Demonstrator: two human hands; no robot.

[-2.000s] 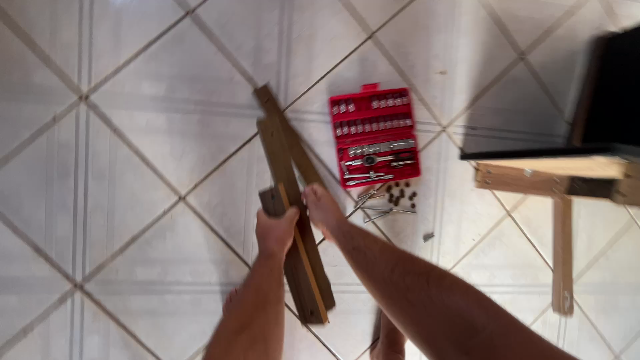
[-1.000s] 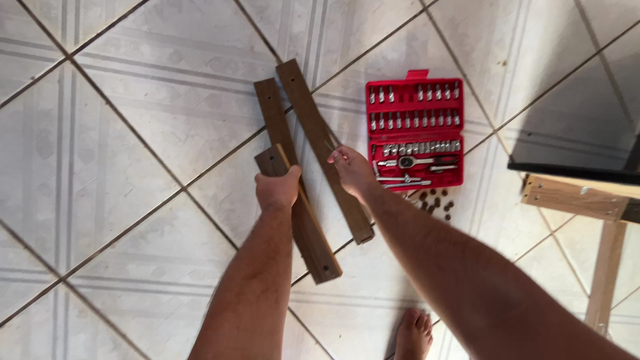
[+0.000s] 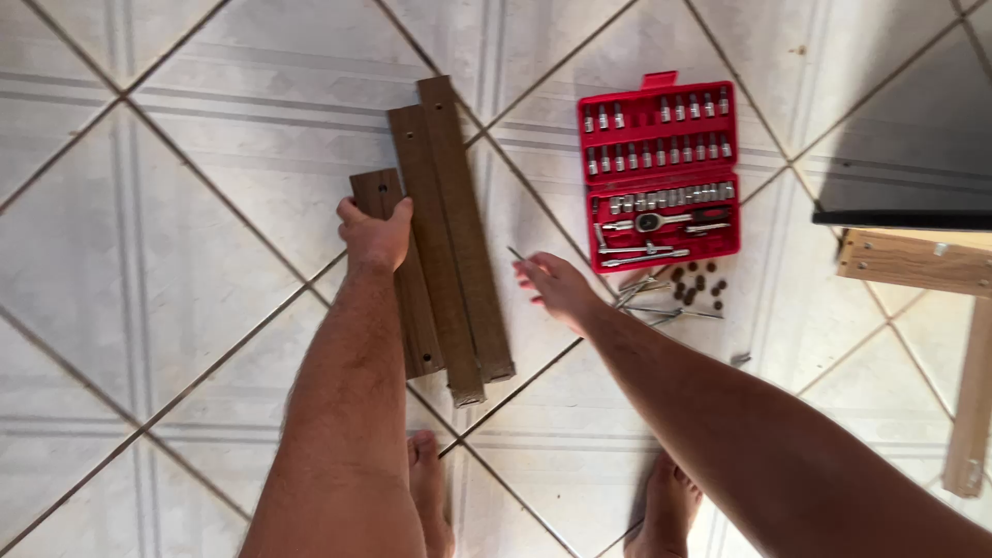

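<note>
Three brown wooden boards with screw holes lie side by side on the tiled floor. My left hand (image 3: 376, 236) grips the short left board (image 3: 418, 318) near its upper end, thumb on one edge and fingers on the other. The middle board (image 3: 430, 209) and the right board (image 3: 465, 225) touch along their length. To the right of them, my right hand (image 3: 558, 291) holds a thin metal piece (image 3: 515, 253) at its fingertips; its kind is too small to tell. Beyond that hand is an open red socket set case (image 3: 659, 178) with sockets, bits and a ratchet (image 3: 649, 222).
Several long screws or bolts (image 3: 674, 314) and several small brown caps (image 3: 690, 294) lie below the case. A small grey piece (image 3: 741, 359) is further down. At the right edge stands wooden furniture (image 3: 914, 260) with a black panel (image 3: 914, 220). My bare feet (image 3: 670, 504) are at the bottom.
The boards, crossed or spread apart earlier, now lie close together. My right hand has let go of the board it held and is now apart from the boards, with the thin metal piece.
</note>
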